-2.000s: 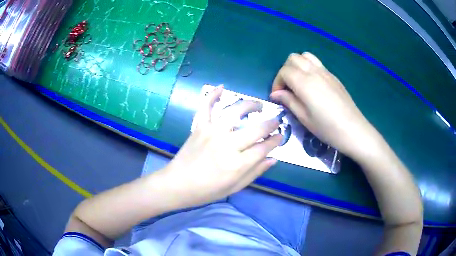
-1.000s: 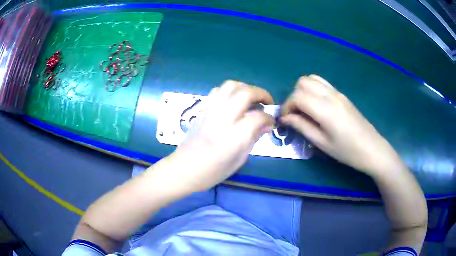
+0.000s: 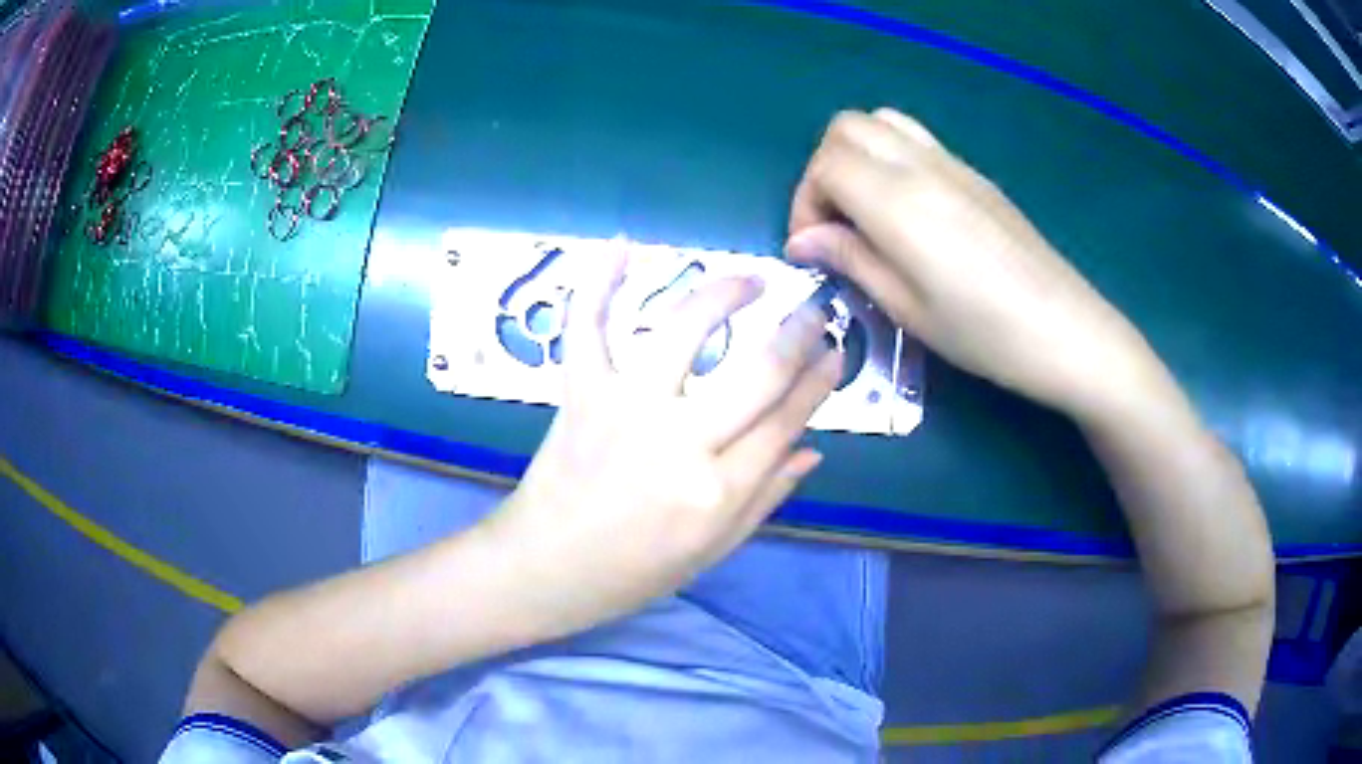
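A flat silver three-hole metal panel [image 3: 486, 358] lies on the dark-green bench in front of me. Its left cutout shows plainly; the middle and right ones are partly covered. My left hand [image 3: 680, 396] lies over the middle and right of the panel with fingers spread. My right hand [image 3: 881, 209] is at the panel's far edge near the right cutout, with thumb and forefinger together. Whether something small is between those fingertips cannot be seen. Thin red-copper rings [image 3: 317, 161] lie loose on the green mat, away from both hands.
A bright-green mat [image 3: 224, 299] lies at the left, with a clump of small red parts [image 3: 114, 167] on it. Clear trays with reddish strips [image 3: 45, 149] stand stacked at the far left. A blue line [image 3: 433, 448] runs along the bench's near edge. Metal rails are at the top right.
Since a second ago, my left fingers have opened from a pinch near the right cutout and spread over the panel. My right hand has moved slightly back and left. The whole view has shifted.
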